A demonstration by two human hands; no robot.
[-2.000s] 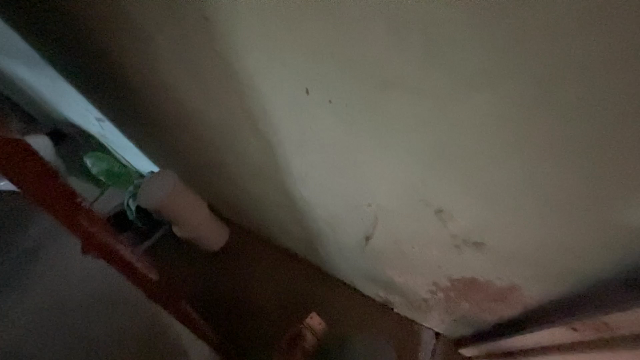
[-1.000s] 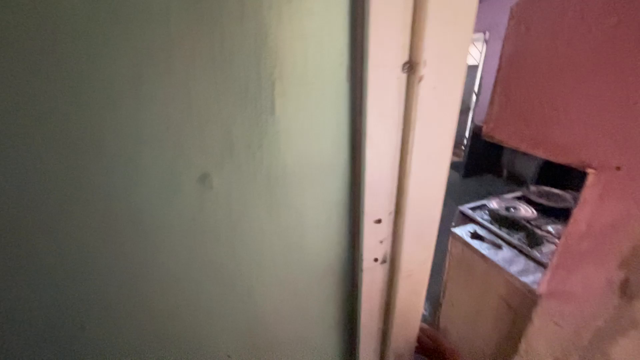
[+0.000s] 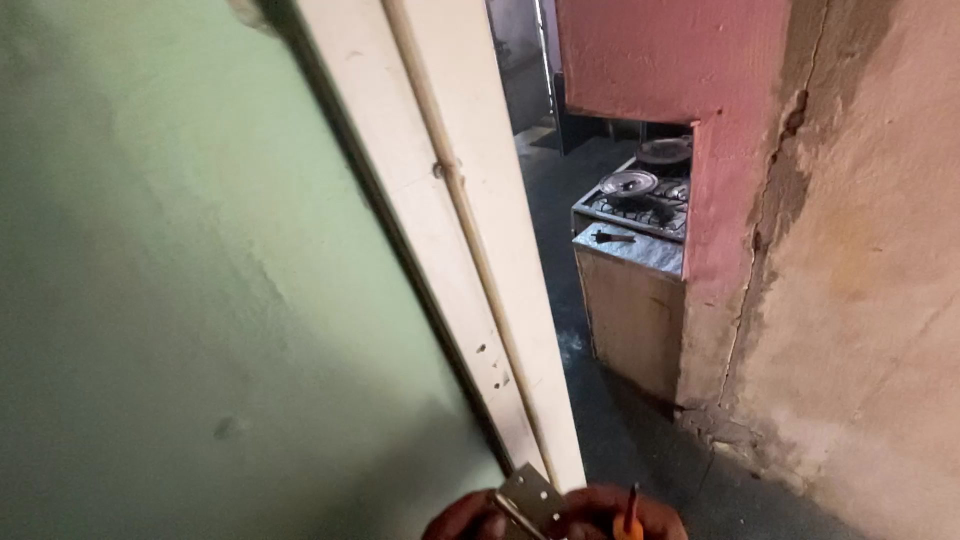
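At the bottom edge of the head view, my left hand [image 3: 466, 516] and my right hand [image 3: 660, 517] are side by side, only their upper parts showing. Between them is a metal butt hinge [image 3: 534, 495] with screw holes and a pin, gripped by my left hand. Beside the hinge, my right hand holds a screwdriver [image 3: 628, 525] with an orange handle and a dark shaft pointing up. Just above the hands rises a cream door frame [image 3: 480, 225] with a rounded bead along it and several small holes low down.
A green wall [image 3: 187, 262] fills the left side. Through the doorway stand a stove [image 3: 649, 202] with a metal lid [image 3: 628, 184] on it and a cabinet [image 3: 634, 315] with a silvery top. A cracked pink and tan wall [image 3: 862, 300] is on the right. Dark floor [image 3: 637, 450] lies below.
The view has swung from a wall corner with a potted plant to the door frame. My hands, the hinge and the screwdriver have come into sight at the bottom.
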